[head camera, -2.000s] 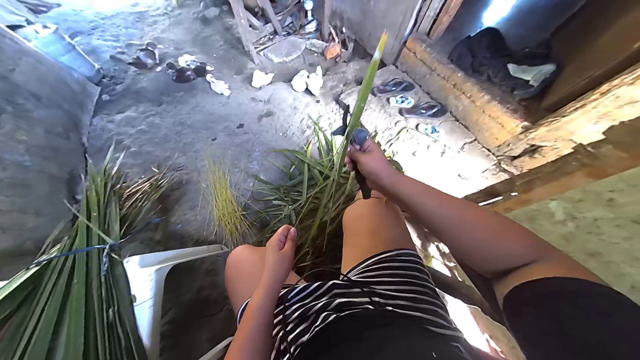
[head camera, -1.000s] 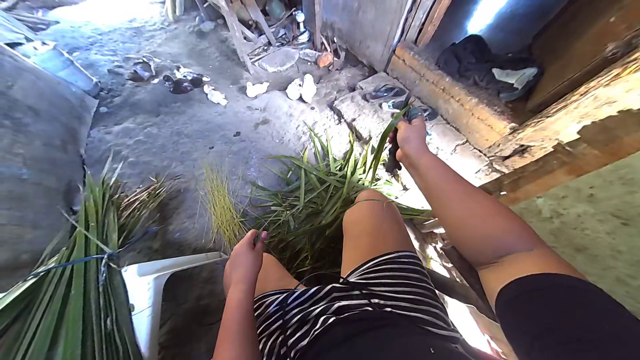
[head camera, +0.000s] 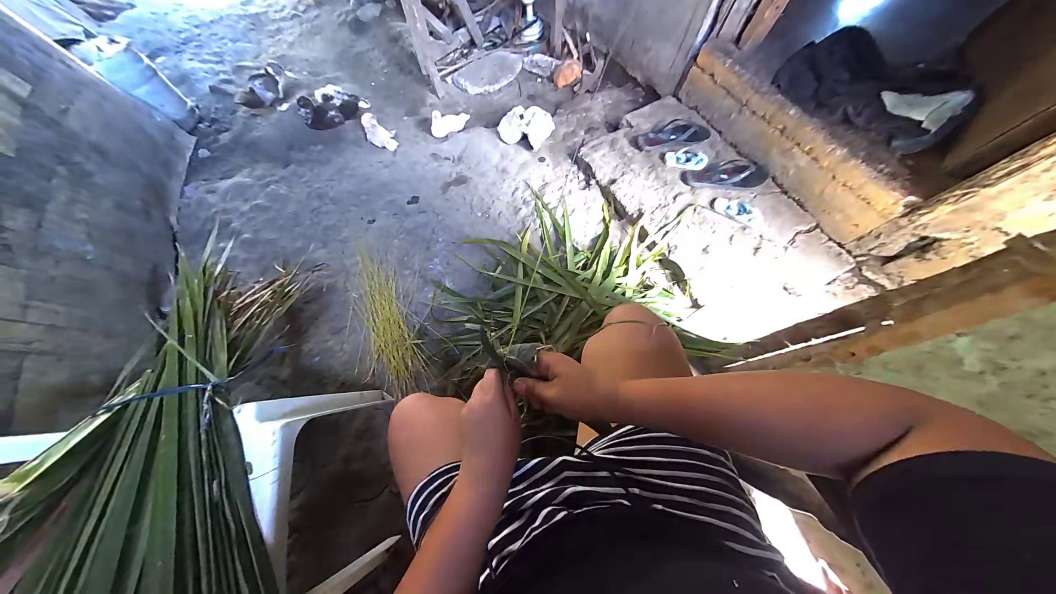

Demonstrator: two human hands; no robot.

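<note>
My left hand (head camera: 492, 410) and my right hand (head camera: 569, 386) are close together above my lap, between my knees. The right hand is closed on a dark tool, perhaps a knife, whose shape is partly hidden. The left fingers are pinched right beside it; what lies between them is too small to tell. Beyond my knees lies a loose pile of green palm leaf strips (head camera: 569, 289). Left of the pile is a bunch of thin yellow-green leaf ribs (head camera: 386, 326). A bundle of long green palm leaves (head camera: 177, 429), tied with blue cord (head camera: 177, 389), stands at the left.
The tied bundle is against a white plastic chair (head camera: 276, 421). Several ducklings (head camera: 330, 106) sit on the dirt floor ahead. Flip-flops (head camera: 726, 174) lie on a concrete slab at the right, near a raised doorsill (head camera: 792, 140). A grey wall (head camera: 82, 231) stands at the left.
My right hand has come back from the far right, over the leaf pile, to my left hand at my lap. The long green strip seen upright in it two seconds ago no longer shows there.
</note>
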